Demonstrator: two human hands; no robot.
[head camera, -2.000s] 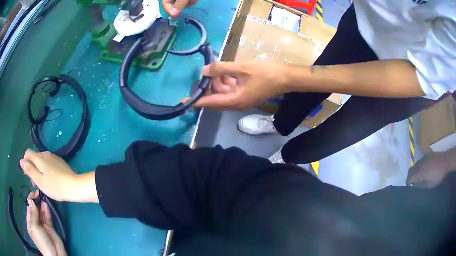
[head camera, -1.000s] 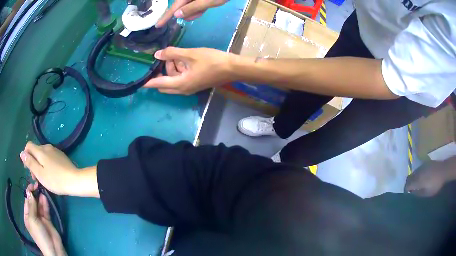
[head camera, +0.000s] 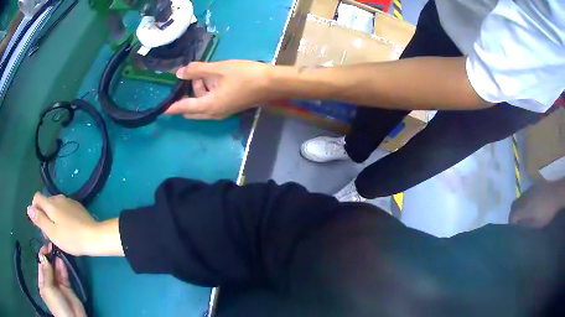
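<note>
A black headband (head camera: 81, 286) lies at the lower left, its curve running down both sides of my left hand. My left hand (head camera: 59, 286), cut by the bottom edge, has its fingers on the band's upper end. My right hand (head camera: 69, 226), in a black sleeve, comes over the same end from above. The fingertips of both hands meet there and hide the joint between them. A thin dark wire shows beside the fingers. A second headband (head camera: 104, 155), with a curved end arm (head camera: 41, 133) and thin wires, lies on the bench just above my right hand.
Another person's hand (head camera: 207, 90) holds a black headband (head camera: 127, 117) beside a green press (head camera: 139, 75) with a white disc (head camera: 162, 28). Cables (head camera: 18, 46) lie on the ledge at upper left. A cardboard carton (head camera: 334, 46) stands beyond the bench edge.
The other person's headband has moved left to the press, and their second hand has left the view. My hands stay at the same band end, with only a slight shift.
</note>
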